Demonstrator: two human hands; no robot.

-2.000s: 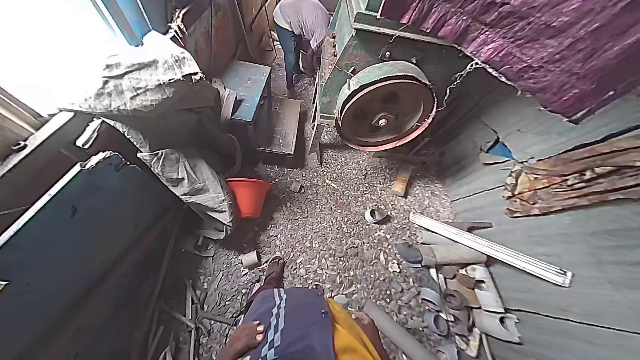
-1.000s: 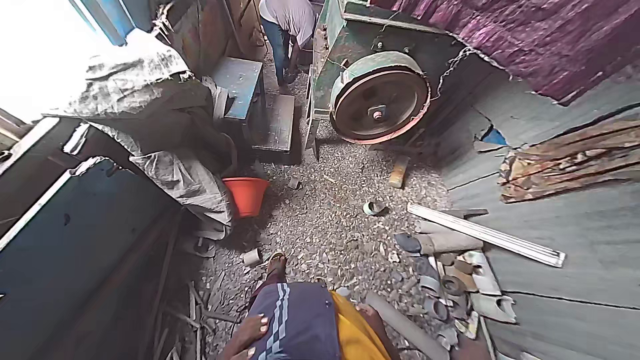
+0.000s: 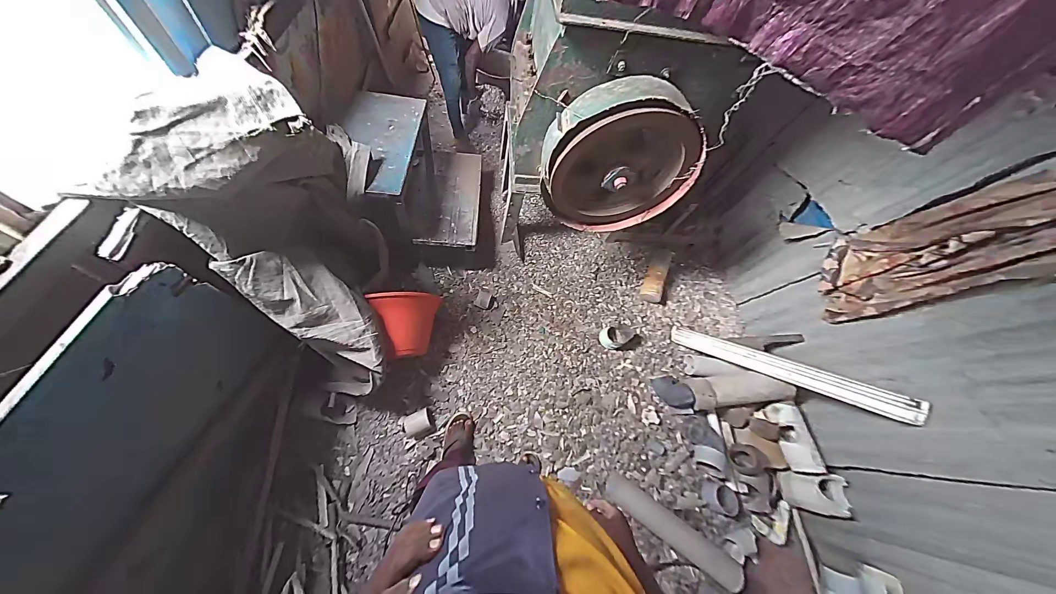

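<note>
My left hand (image 3: 412, 551) rests at the left edge of the dark cloth with pale stripes (image 3: 495, 528) over my lap; some fingers show, and whether they grip the cloth is unclear. My right hand (image 3: 609, 516) is beside the yellow cloth (image 3: 577, 528) on the other side, partly hidden, with its fingers hard to make out. A grey pipe (image 3: 676, 532) lies on the ground just right of it. In front of me, a short pipe piece (image 3: 418, 423) lies beside my foot (image 3: 459, 433).
A green machine (image 3: 536, 107) with a large wheel (image 3: 627, 165) stands ahead. Beyond it a person (image 3: 462, 49) bends down. An orange bucket (image 3: 408, 323) and blue table (image 3: 384, 136) are left. Pipe offcuts (image 3: 747, 462) and a white strip (image 3: 800, 375) lie right on the gravelly ground.
</note>
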